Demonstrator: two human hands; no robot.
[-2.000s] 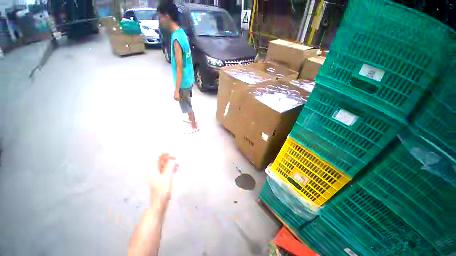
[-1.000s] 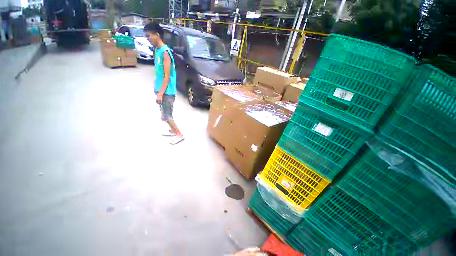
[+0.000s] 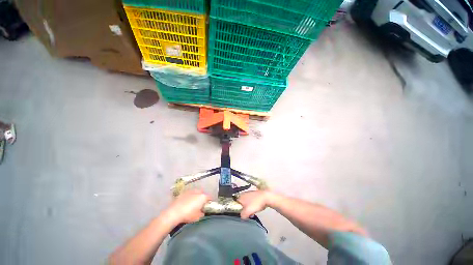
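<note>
The pallet truck handle, a loop wrapped in worn yellowish-white tape, is close in front of my body. My left hand is closed on its near bar at the left, and my right hand is closed on it at the right. The black drawbar with a small label runs forward to the orange truck head. The forks are hidden under the load. Stacked green plastic crates and a yellow crate stand on a wooden pallet, with clear wrap around the lower crates.
A large brown carton stands left of the crates. A white car is at the upper right. Another person's foot shows at the left edge. A dark round patch marks the concrete floor left of the pallet.
The view has swung right and down, so the crates are now straight ahead. Both my hands are now on the handle. The standing person has left the view except for a foot.
</note>
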